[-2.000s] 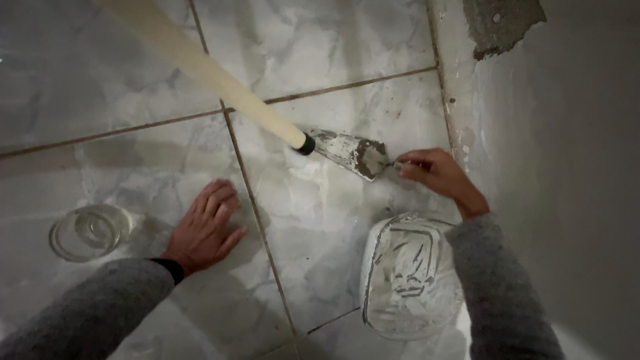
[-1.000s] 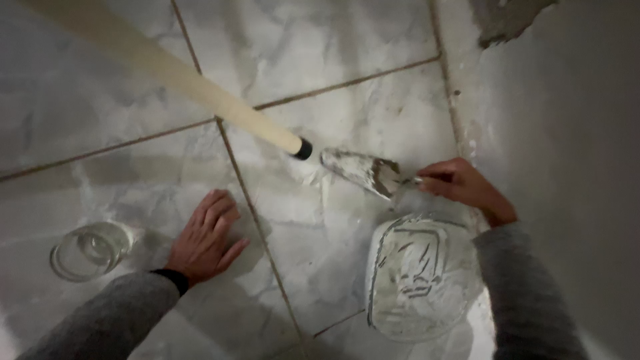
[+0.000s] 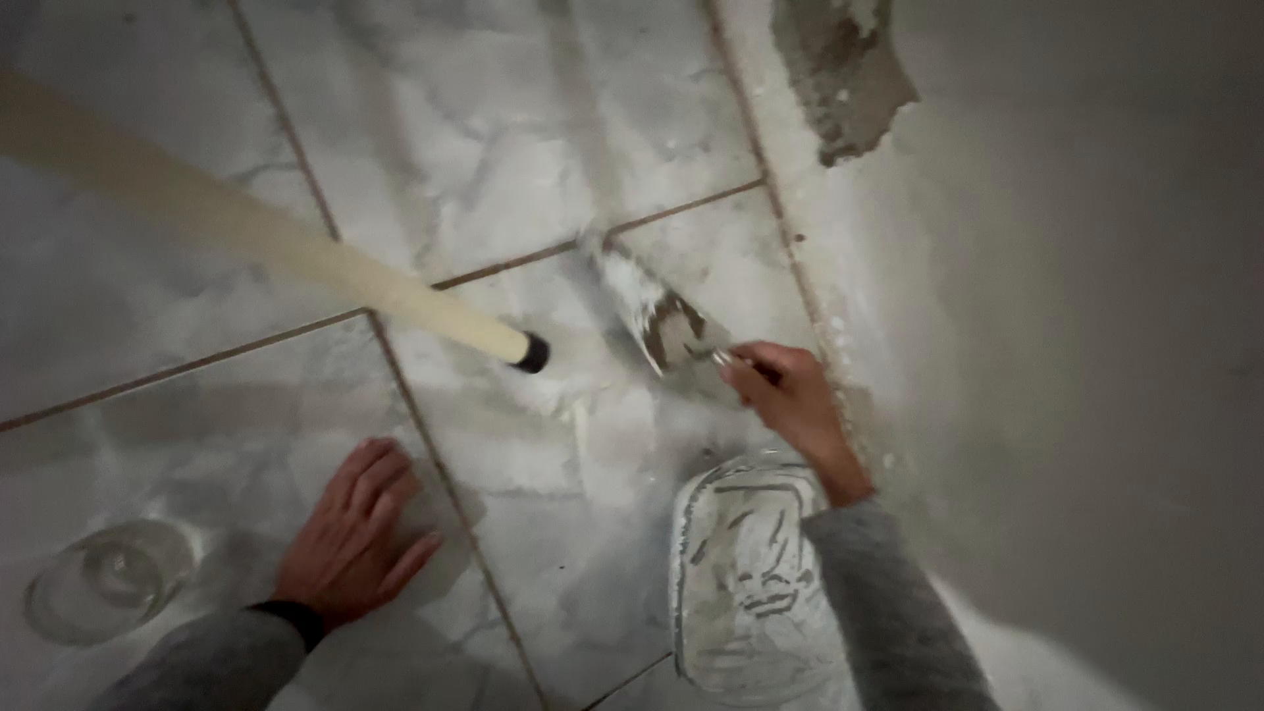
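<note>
My right hand grips the short handle of a putty knife, whose metal blade is smeared with white paste and points up and left over the marbled floor tiles. Just below that hand, partly behind my sleeve, stands a clear plastic tub coated inside with white paste. My left hand lies palm down on a tile, fingers slightly spread, holding nothing. A round clear glass or plastic dish is to its left.
A pale pole with a black end cap slants in from the upper left, its end between my hands. A wall rises at the right, with a rough bare patch near its foot. Brown joints run between the tiles.
The putty knife's blade has swung away from the pole's end and now points more steeply up the view. My left hand has stayed flat on the floor.
</note>
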